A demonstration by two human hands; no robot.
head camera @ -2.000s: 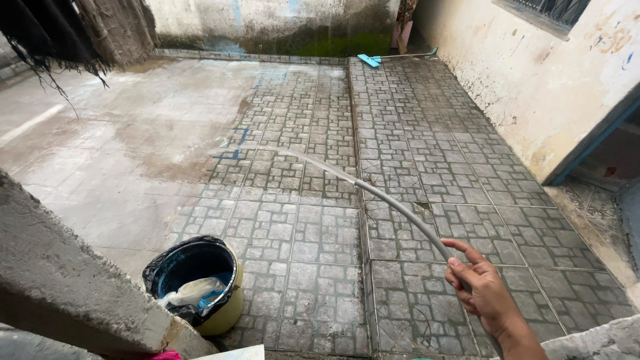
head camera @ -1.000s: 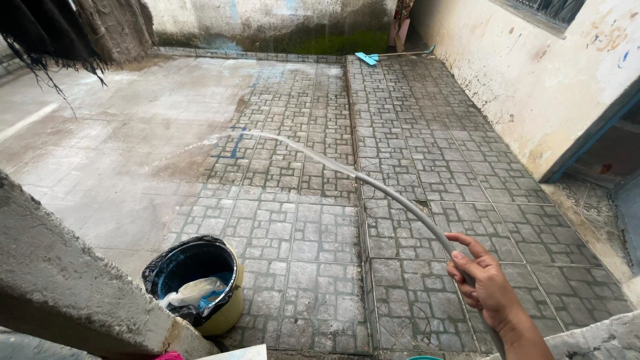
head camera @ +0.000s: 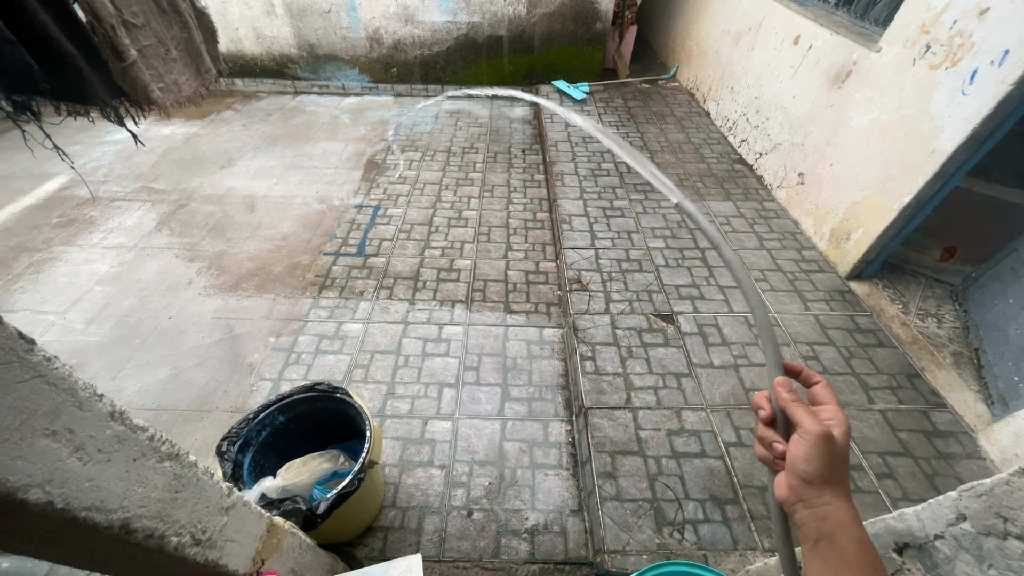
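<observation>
My right hand (head camera: 808,444), at the lower right, is closed around a grey hose (head camera: 732,264). The hose curves up and to the left from my fingers. Water (head camera: 608,136) streams from its open end in an arc toward the back left, over the patterned floor tiles (head camera: 512,368). Part of the floor looks wet and shiny. My left hand is outside the view.
A yellow bucket (head camera: 364,504) lined with a black bag holds plastic bags at the lower left. Rough concrete ledges flank the view. A low step (head camera: 558,320) runs along the tiles. A blue floor squeegee (head camera: 572,88) lies near the back wall (head camera: 416,40).
The hose end has risen, and the water arc now reaches higher and farther back than in the earlier frames. My right hand has kept hold of the hose.
</observation>
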